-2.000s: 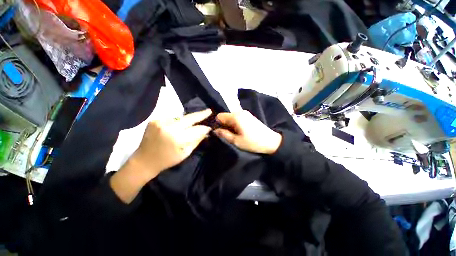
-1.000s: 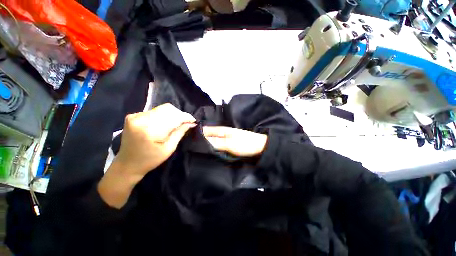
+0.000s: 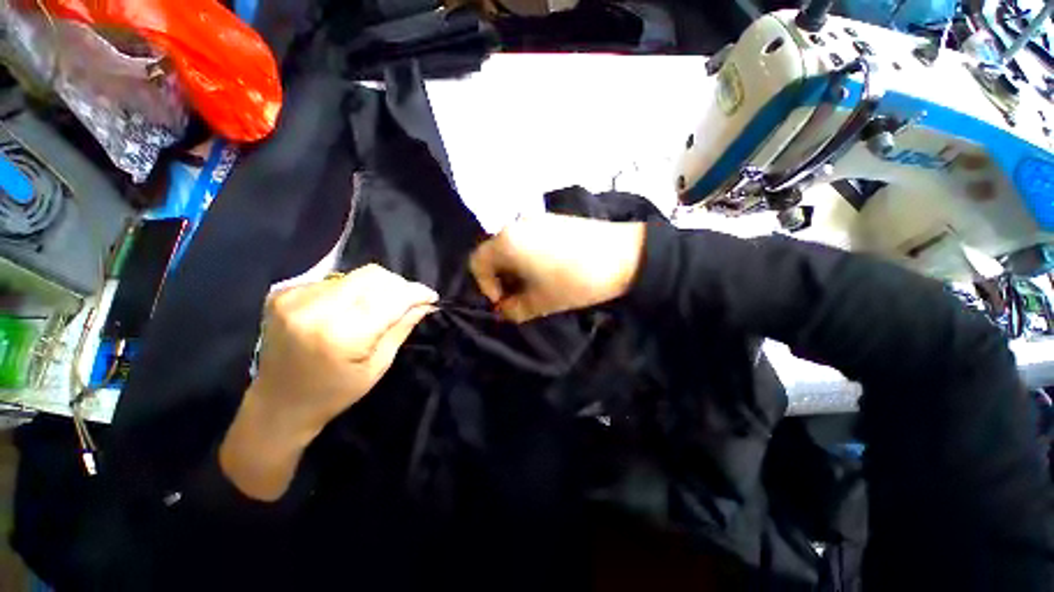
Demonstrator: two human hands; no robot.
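Observation:
A large black garment piece [image 3: 405, 197] lies over the white table and drapes over its front edge towards the lap. My left hand [image 3: 335, 347] pinches a narrow fold [image 3: 465, 309] of the black cloth between thumb and fingers. My right hand [image 3: 555, 268] is closed on the same fold, a little to the right, and the short stretch between the hands looks taut. The fingertips of my right hand are partly hidden and slightly blurred. Both hands are left of the sewing machine, away from its needle area.
The white and blue sewing machine [image 3: 809, 110] stands at the right on the white table [image 3: 555, 127]. A red plastic bag [image 3: 225, 75] is at upper left. A dark flat phone-like object [image 3: 147, 278] and a grey box [image 3: 58, 220] are at left. Black cloth is heaped behind.
My right hand has come out from under the cloth and now grips the fold from above, its forearm raised further right. My left hand still pinches the cloth, slightly lower.

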